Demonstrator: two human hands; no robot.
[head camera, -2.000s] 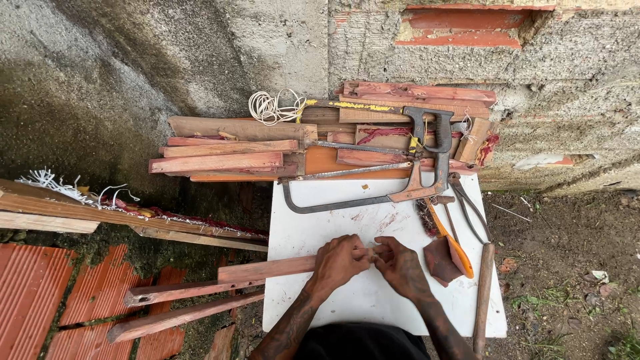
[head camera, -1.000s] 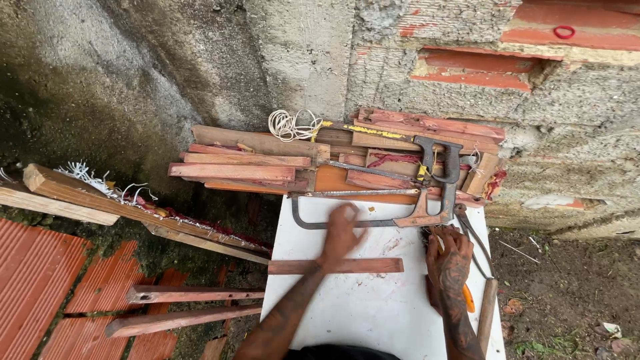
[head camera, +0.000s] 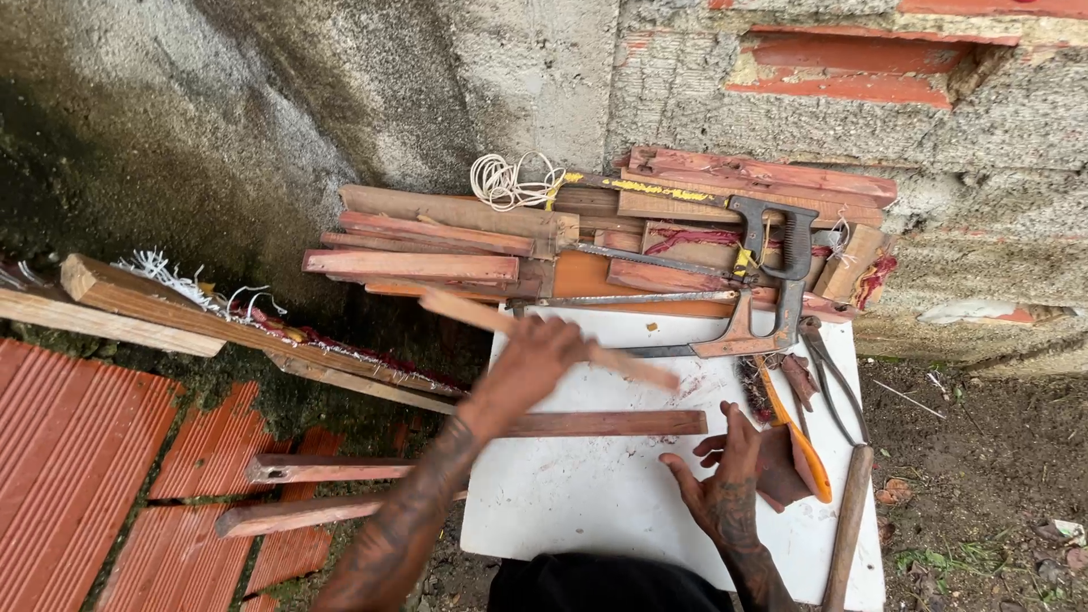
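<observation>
My left hand (head camera: 544, 357) grips a short wooden strip (head camera: 633, 367) around its middle, tilted above the white board. Under that forearm, a reddish wooden bar (head camera: 608, 423) lies across the board. My right hand (head camera: 727, 472) is raised with fingers apart and nothing in it, just left of a piece of dark reddish sandpaper (head camera: 778, 467) and an orange-handled brush (head camera: 807, 463). Beyond the hands lie two hacksaws; the upper one (head camera: 799, 242) rests on stacked wood, the lower one (head camera: 739, 340) partly on the board.
Reddish wooden pieces (head camera: 416, 265) are stacked along the wall, with a coil of white cord (head camera: 506, 183) on top. Pincers (head camera: 829, 374) and a wooden handle (head camera: 850, 527) lie at the board's right edge (head camera: 874, 544). Two wooden bars (head camera: 297, 514) and long planks (head camera: 170, 297) are at left.
The left hand, empty and blurred a second ago, now holds a wooden strip. My right hand has moved left, away from the tools by the brush.
</observation>
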